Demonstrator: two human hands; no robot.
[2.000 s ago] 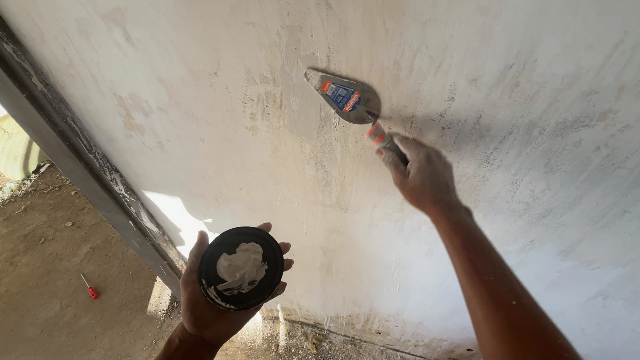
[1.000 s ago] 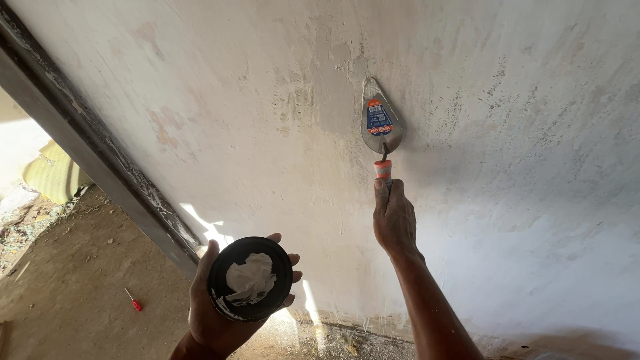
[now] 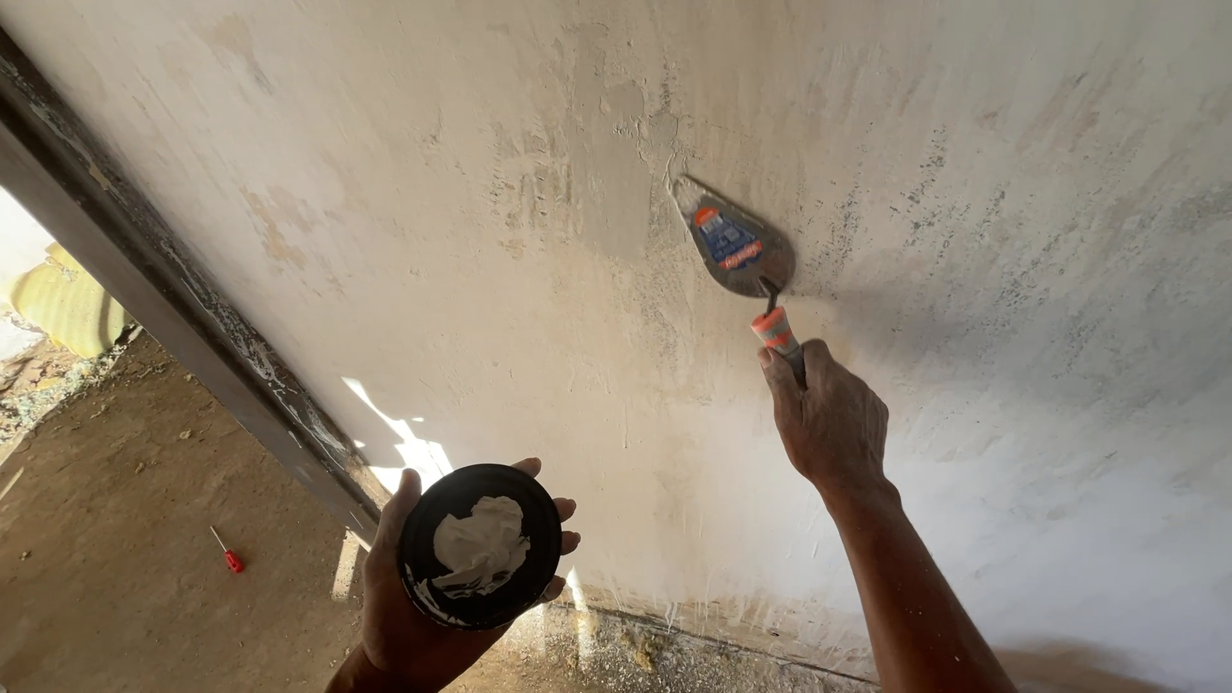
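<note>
My right hand (image 3: 833,414) grips the orange and grey handle of a pointed trowel (image 3: 736,241). The blade bears a sticker with writing, and its tip is at the plastered wall (image 3: 539,318), beside a grey, damp-looking patch of filler (image 3: 611,183). Low in the view, my left hand (image 3: 414,616) holds a round black dish (image 3: 419,549) from beneath, fingers spread around its rim. A lump of pale grey-white paste (image 3: 484,541) lies in the dish, with smears near the edge.
A door frame (image 3: 192,337) runs diagonally down the left side. Past it, a red-handled screwdriver (image 3: 231,558) lies on the dirt-covered floor (image 3: 125,500), and a yellowish ribbed piece (image 3: 67,298) stands outside. Pale debris (image 3: 635,654) lines the foot of the wall.
Between two seconds and one second ago, the trowel swung from pointing up-left to nearly upright; now it tilts up-left again, slightly lower on the wall. My left hand still holds the dish.
</note>
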